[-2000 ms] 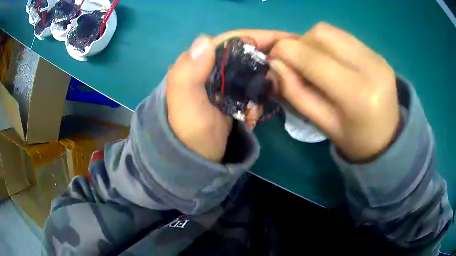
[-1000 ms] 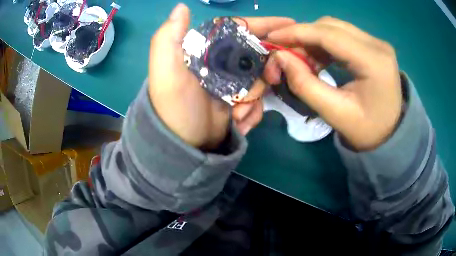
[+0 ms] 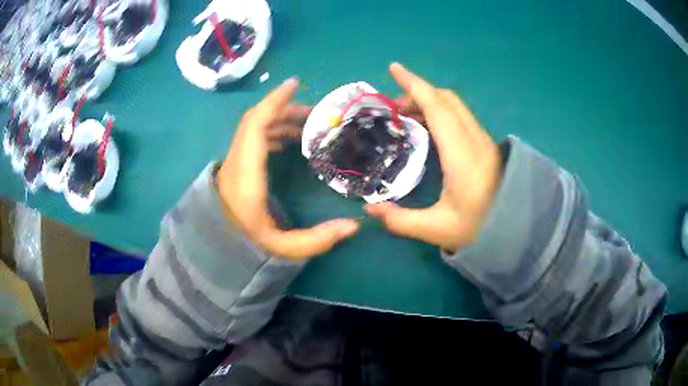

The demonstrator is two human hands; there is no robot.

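A white housing sits on the green bench between my hands. The dark circuit board lies in its opening, and a red lead arches over the board at the far side. My left hand is open to the left of the housing, thumb and fingers apart, with a gap to it. My right hand curves around the right side, its fingertips at the housing's edge; whether it grips is hard to tell through the blur. The lens on the board cannot be made out.
Another white housing with a dark inside and red lead stands at the back left, a small white piece beside it. Many similar units crowd the far left. Cardboard boxes stand below the bench's left edge. A white object is cut off at the right edge.
The board was in my left hand, with my right fingers on the red lead; now it lies in the housing. My hands have parted around it. The view has shifted, showing more units at left.
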